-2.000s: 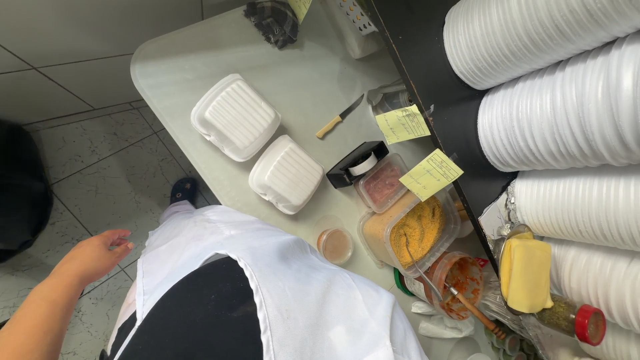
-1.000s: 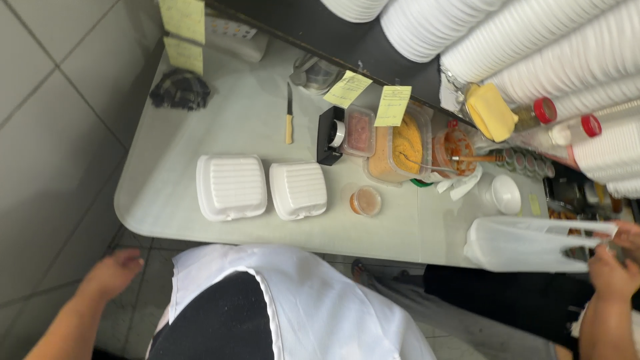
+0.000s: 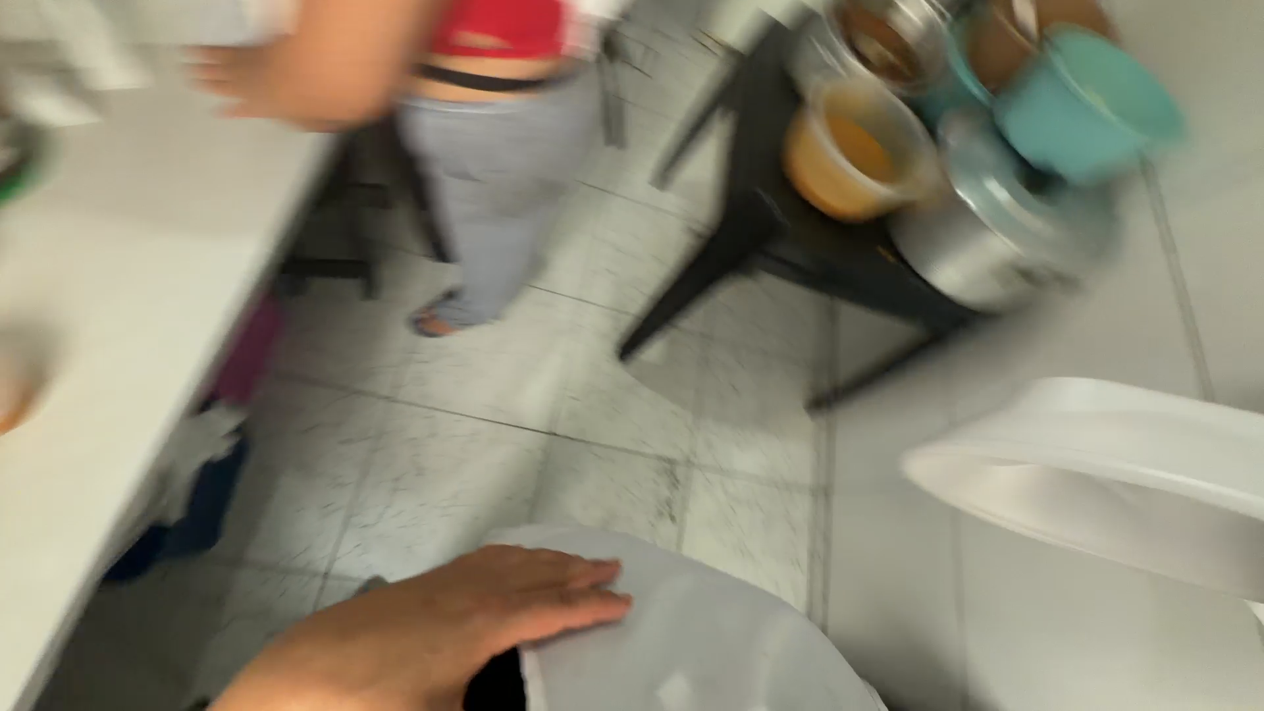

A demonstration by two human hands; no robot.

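My left hand (image 3: 494,612) reaches in from the lower left, its fingers extended over the white apron (image 3: 691,632) on my body. I see nothing held in it; whether it touches the cloth cannot be told. My right hand is not in view. The whole view is motion-blurred. On the left, the white table (image 3: 148,227) carries an orange-and-clear item (image 3: 15,390) at the very edge of the view.
Another person in grey trousers (image 3: 484,188) stands ahead, an arm over the table corner. At upper right, a black stool (image 3: 770,237) holds a tub of orange contents (image 3: 854,158), a metal pot (image 3: 987,232) and a teal container (image 3: 1086,109). A white curved rim (image 3: 1086,434) juts in from the right.
The view has swung far to the right, away from the foam boxes. My left hand, earlier held out at the left over the floor, now lies in front of the apron.
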